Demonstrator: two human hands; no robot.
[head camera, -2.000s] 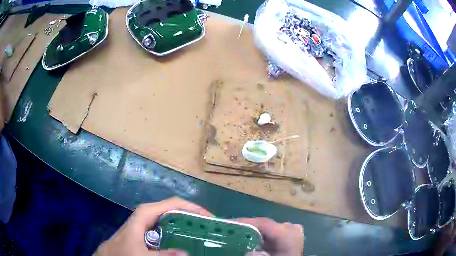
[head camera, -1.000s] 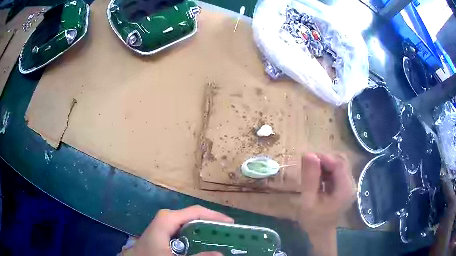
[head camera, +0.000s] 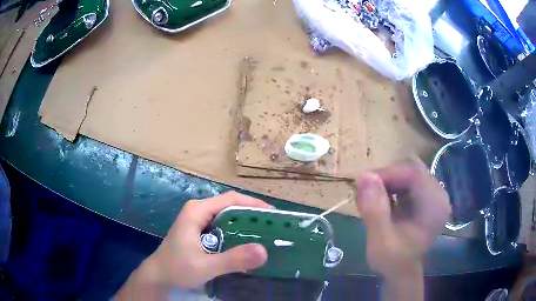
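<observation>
My left hand (head camera: 200, 244) grips a glossy green car body shell (head camera: 282, 244) by its left end, over the bench's front edge. The shell has a silver rim, a row of dark holes along its far edge and a round silver lamp at each near corner. My right hand (head camera: 399, 206), slightly blurred, pinches a thin pale glue stick (head camera: 330, 211). Its whitish tip touches or is just above the shell at the right end of the hole row. The white oval glue dish (head camera: 307, 147) with pale green content lies on the cardboard pad (head camera: 270, 123).
A white lump (head camera: 312, 106) lies behind the dish. A clear plastic bag of silver and red parts (head camera: 376, 35) is at the back right. Unfinished shells (head camera: 446, 100) stand grouped at right. Two green shells (head camera: 76, 35) lie at the back left on the cardboard sheet (head camera: 158, 100).
My right hand let go of the shell, reached toward the dish and now holds the stick at the shell. The shell, in my left hand, shows higher in view and more fully.
</observation>
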